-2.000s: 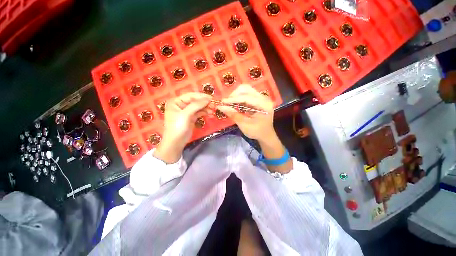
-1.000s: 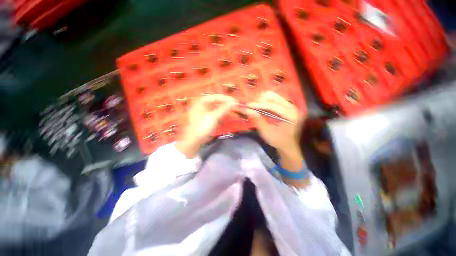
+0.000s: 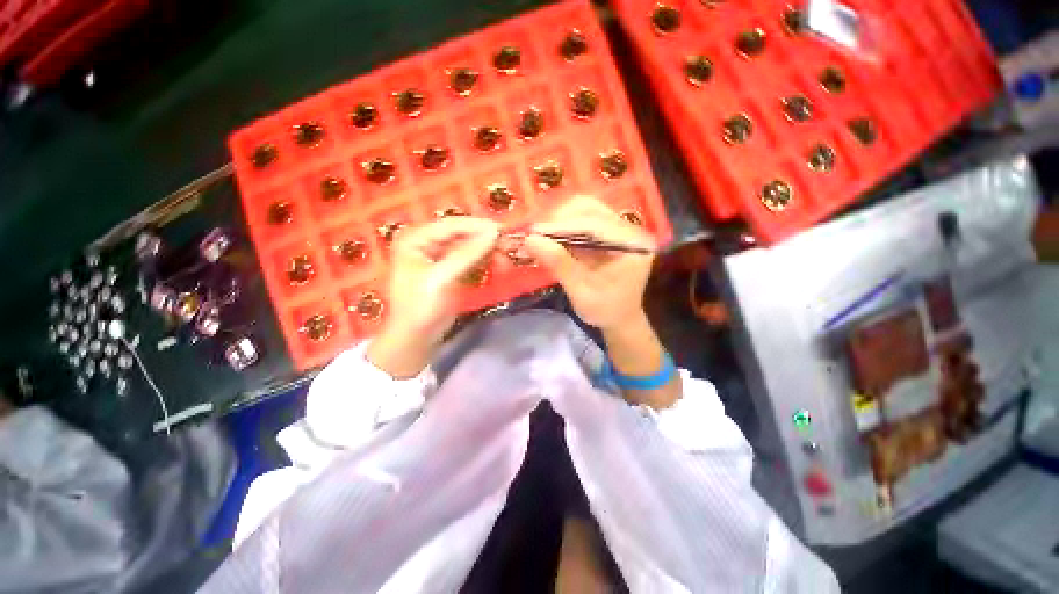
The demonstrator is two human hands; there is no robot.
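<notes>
My right hand (image 3: pixel 595 258), with a blue band at its wrist, holds thin dark tweezers (image 3: pixel 598 243) like a pen. My left hand (image 3: pixel 439 279) has its fingertips pinched together at the tweezers' tip. A small part (image 3: pixel 511 241) shows between the fingertips, too small to make out. Both hands are over the near edge of the red parts tray (image 3: pixel 250 174). Its square cells hold round copper-and-dark coil assemblies (image 3: pixel 379 169), one per cell. My hands hide some of the near cells.
A second red tray (image 3: pixel 801 174), partly filled, lies right with a small bag (image 3: pixel 838 23) on it. A white-grey machine (image 3: pixel 766 348) stands right. Loose metal parts (image 3: pixel 87 319) and wired square parts (image 3: pixel 240 352) lie left. Red trays (image 3: pixel 81 29) are far left. Grey fabric shows lower left.
The view swung and came back, and is sharper than a second ago. Both hands stay together over the tray. The tweezers lie closer to level than before.
</notes>
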